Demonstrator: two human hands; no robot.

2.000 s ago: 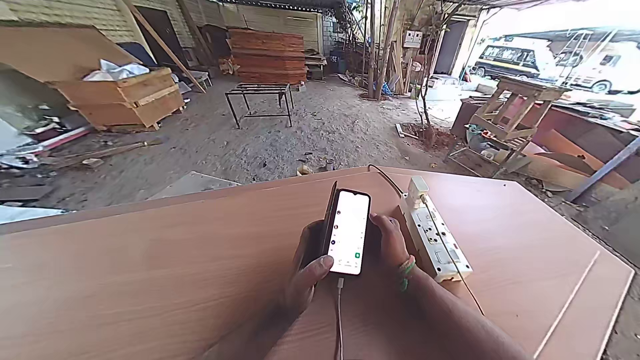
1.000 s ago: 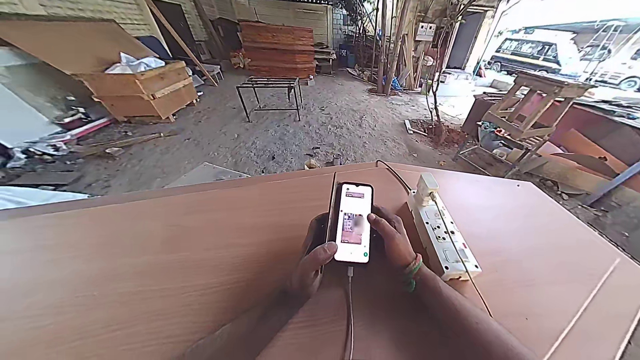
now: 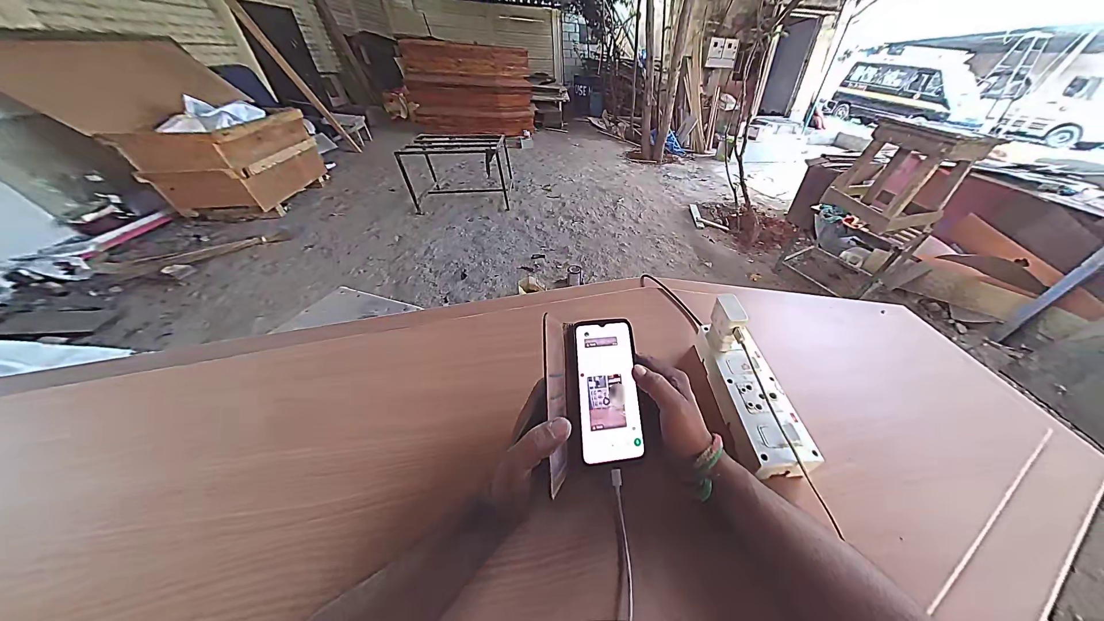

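A smartphone (image 3: 609,392) with a lit screen stands out above the wood-grain tabletop (image 3: 259,431), in a case whose flap is folded open on the left. My left hand (image 3: 528,457) grips the case from the left, its thumb on the flap. Around the phone's right side is my right hand (image 3: 677,405), the thumb at the screen's edge; its other fingers are mostly hidden. A white charging cable (image 3: 621,543) runs from the phone's lower end. Right of my right hand lies a white power strip (image 3: 763,405) with a charger plug (image 3: 730,321) in it.
Beyond the table are a black metal frame (image 3: 453,148), a stack of reddish wooden boards (image 3: 466,82) and a wooden crate (image 3: 233,164). A wooden stand (image 3: 914,172) is on the right. A thin dark cord (image 3: 789,431) crosses the power strip.
The phone's screen content has changed from a list to a view with a picture. My right thumb has moved off the screen towards its right edge since one second ago.
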